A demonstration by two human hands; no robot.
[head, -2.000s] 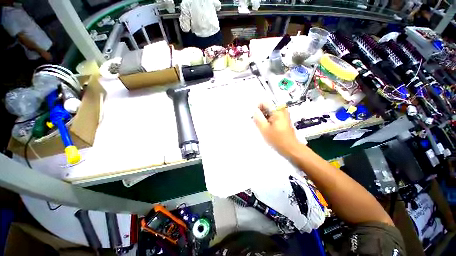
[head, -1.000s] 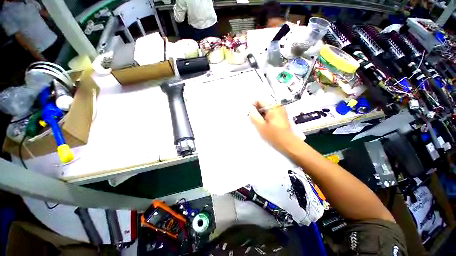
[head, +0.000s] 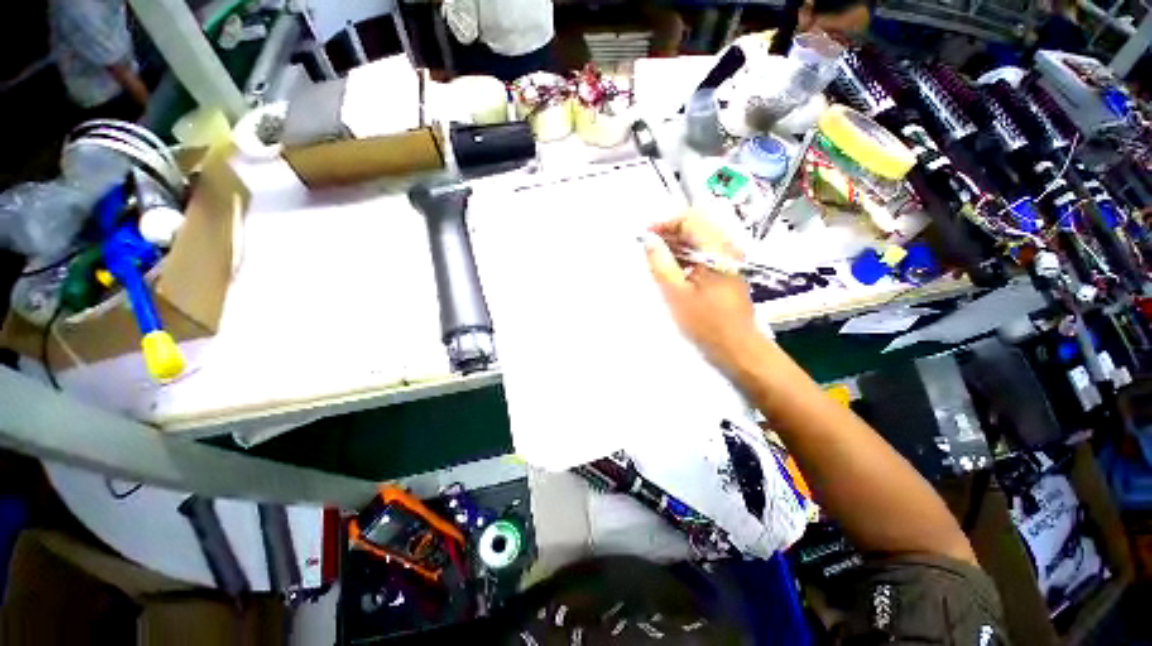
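Note:
My right hand (head: 702,284) holds a thin pen (head: 714,260) over the upper right part of a large white paper sheet (head: 569,303) on the white table. The pen points left, its tip close to the paper; whether it touches cannot be told. Any writing is too faint to read. A dark grey handle housing (head: 457,280) lies along the sheet's left edge. My left hand is not in view.
A cardboard box (head: 209,271) with a blue-yellow tool stands left. Hot-air brushes (head: 941,114) with loose wires line the right. A yellow tape roll (head: 867,141) lies at the table's back right. Below are an orange multimeter (head: 404,531) and a solder reel (head: 499,544).
My right hand has moved slightly up on the sheet, and the pen now slants down to the right from its tip. The camera view has shifted a little.

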